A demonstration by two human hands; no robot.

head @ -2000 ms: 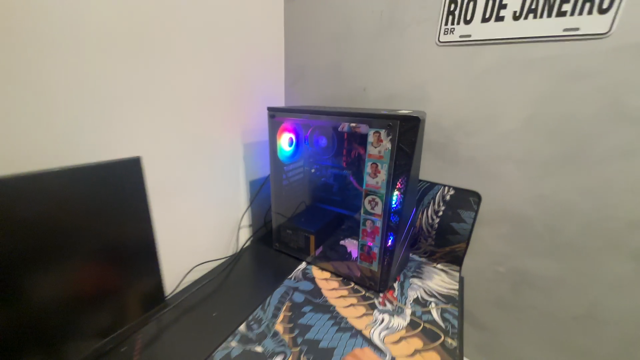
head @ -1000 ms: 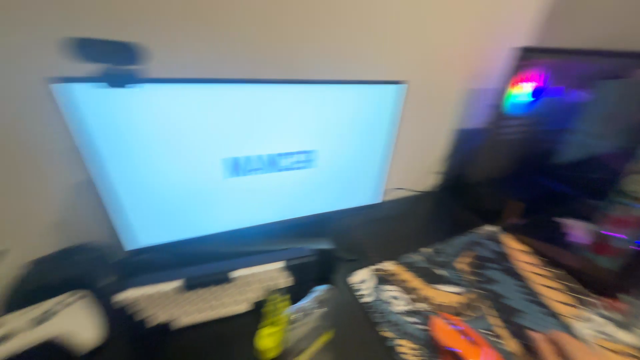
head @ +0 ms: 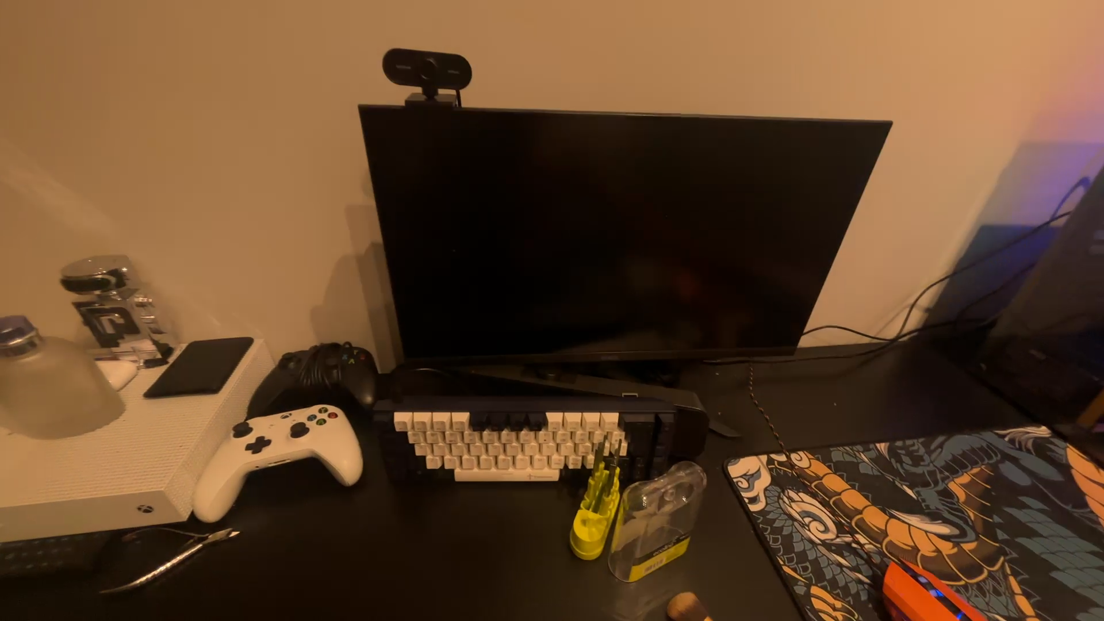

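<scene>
Neither my left hand nor my right hand shows in the head view. Near the middle of the black desk, a yellow holder with small bits or tools [head: 593, 517] stands beside a clear plastic case [head: 657, 526]. Behind them a keyboard with white and dark keys [head: 509, 444] rests tilted up below a dark monitor [head: 621, 233]. A white game controller [head: 280, 448] lies left of the keyboard, with metal nippers [head: 177, 559] in front of it. An orange mouse [head: 923, 593] sits on a dragon-patterned desk mat [head: 931, 500].
At the left, a white game console [head: 112, 474] bears a dark phone-like slab [head: 200, 366], a frosted bottle [head: 52, 388] and a clear bottle [head: 112, 310]. A black controller [head: 319, 375] touches its side. A webcam [head: 428, 71] tops the monitor. Cables [head: 914, 319] run right; a brush [head: 687, 606] is cut off below.
The view has swung left from the computer case to the monitor. The monitor's screen was lit light blue a second ago and is dark now.
</scene>
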